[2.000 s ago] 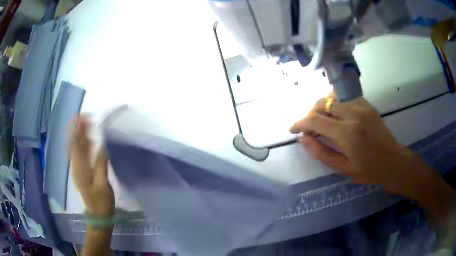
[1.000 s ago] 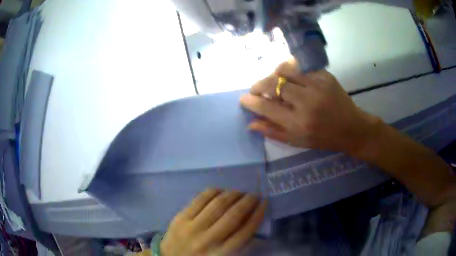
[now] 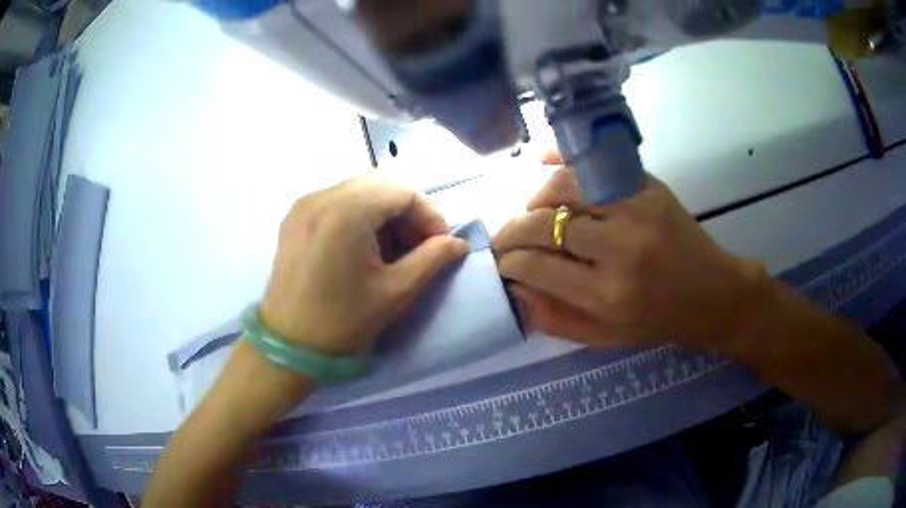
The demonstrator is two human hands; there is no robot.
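A grey-blue fabric panel (image 3: 447, 308) lies on the white table just in front of the sewing machine's needle area. My left hand (image 3: 348, 263), with a green bangle, pinches the panel's upper edge near its right corner, where a small bit is folded over. My right hand (image 3: 606, 258), with a gold ring, is at the panel's right edge, its fingers curled beside the corner under the grey cylinder attachment (image 3: 604, 159). Whether its fingers grip the cloth is hidden. The needle is hidden by a blurred dark machine part (image 3: 447, 74).
Flat grey strips (image 3: 77, 298) and a stack of cut pieces (image 3: 32, 179) lie at the left table edge. A ruler strip (image 3: 517, 412) runs along the front edge. A thin red and blue tool (image 3: 860, 104) lies on the machine bed at right.
The panel was swung across and laid in front of the machine. My left hand has moved from its lower edge up to its top edge. My right hand has stayed near the grey attachment.
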